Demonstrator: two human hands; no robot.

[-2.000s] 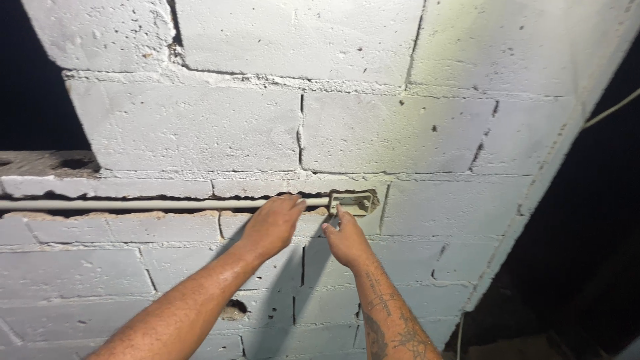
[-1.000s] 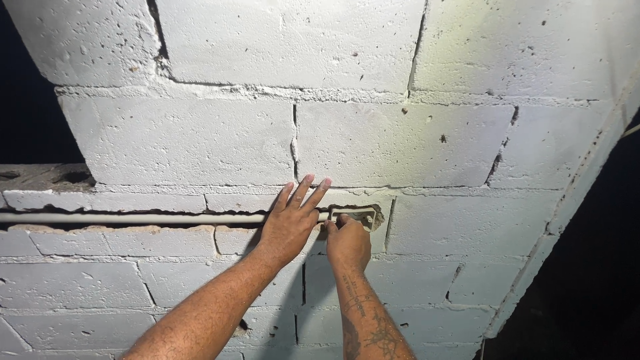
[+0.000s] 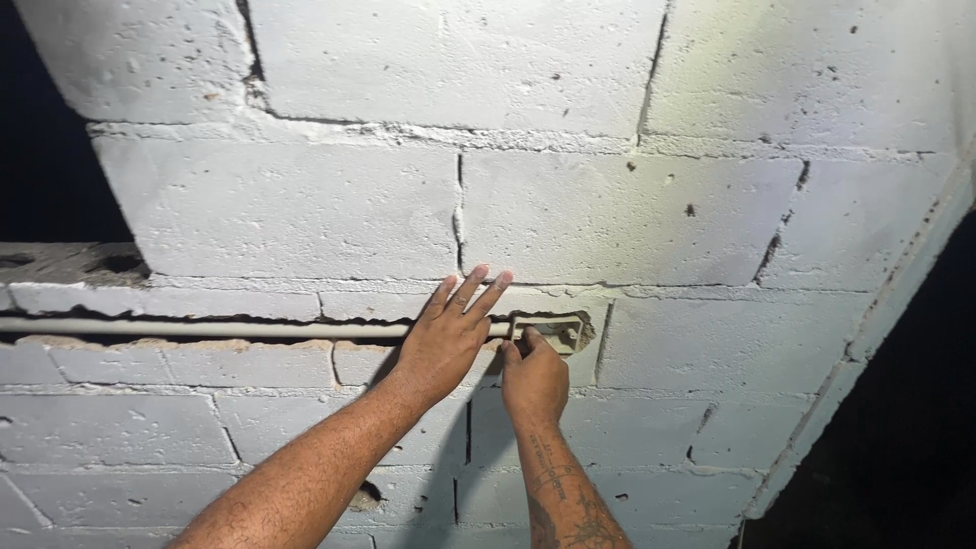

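A cream electrical wall box [image 3: 566, 333] sits in a rough cutout in the painted block wall. From the left, a pale plastic conduit [image 3: 305, 329] runs along a chased groove to the box's left side. My left hand [image 3: 448, 343] lies over the conduit just left of the box, its fingers spread against the wall. My right hand [image 3: 536, 372] is at the box's left part, with the index finger inside it and the thumb near its left edge. Where conduit and box meet is partly hidden by my hands.
The white concrete block wall [image 3: 625, 221] has open joints and small pits. A broken hole [image 3: 367, 496] shows below my left forearm. At the left is a ledge of bare block [image 3: 72, 259] beside a dark opening. The wall's edge slants down at the right, with darkness beyond.
Two seconds ago my left hand's fingers were closer together on the conduit; they are now spread on the wall. My right hand's fingers have shifted at the box's left side.
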